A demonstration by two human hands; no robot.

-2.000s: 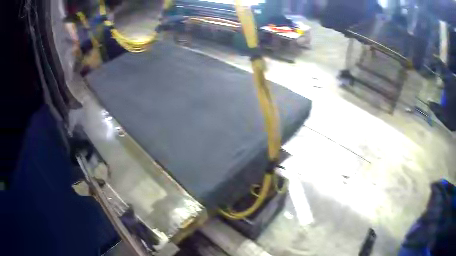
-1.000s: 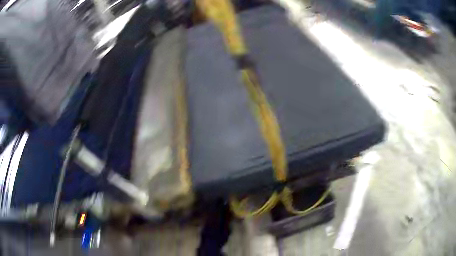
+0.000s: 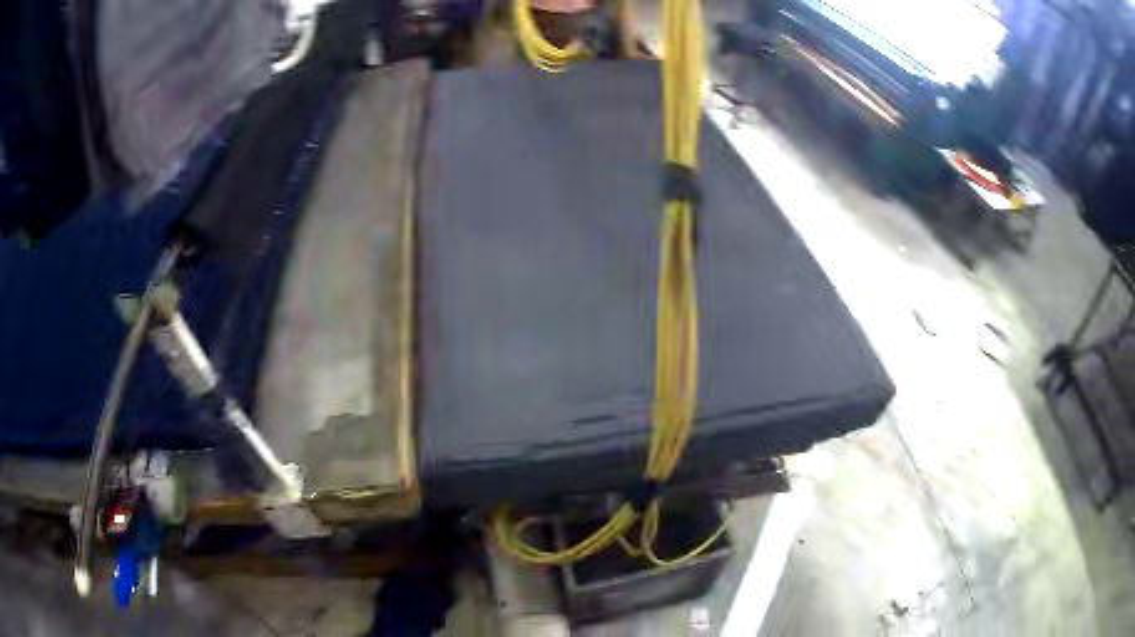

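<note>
Neither of my hands shows in the head view. Nearest in front is a thick dark grey fabric stack (image 3: 548,274) on a low surface. To its left is the bare strip of the cutting table (image 3: 336,299) with a worn brown edge. A navy fabric lay (image 3: 87,324) covers the table at the left. A pale rail (image 3: 205,373) and a curved metal bar (image 3: 110,411) stand over the table's end, with a small red and blue unit (image 3: 125,541) at the bottom left.
A yellow cable bundle (image 3: 676,324) hangs over the grey stack. A dark open box (image 3: 647,572) is below it. Grey cloth (image 3: 181,87), possibly clothing, hangs at the upper left. A wheeled frame (image 3: 1089,398) stands at the right on the concrete floor (image 3: 921,498).
The view has swung left and steadied. The table end, navy lay and rail now show more clearly, and the grey stack sits nearer the middle.
</note>
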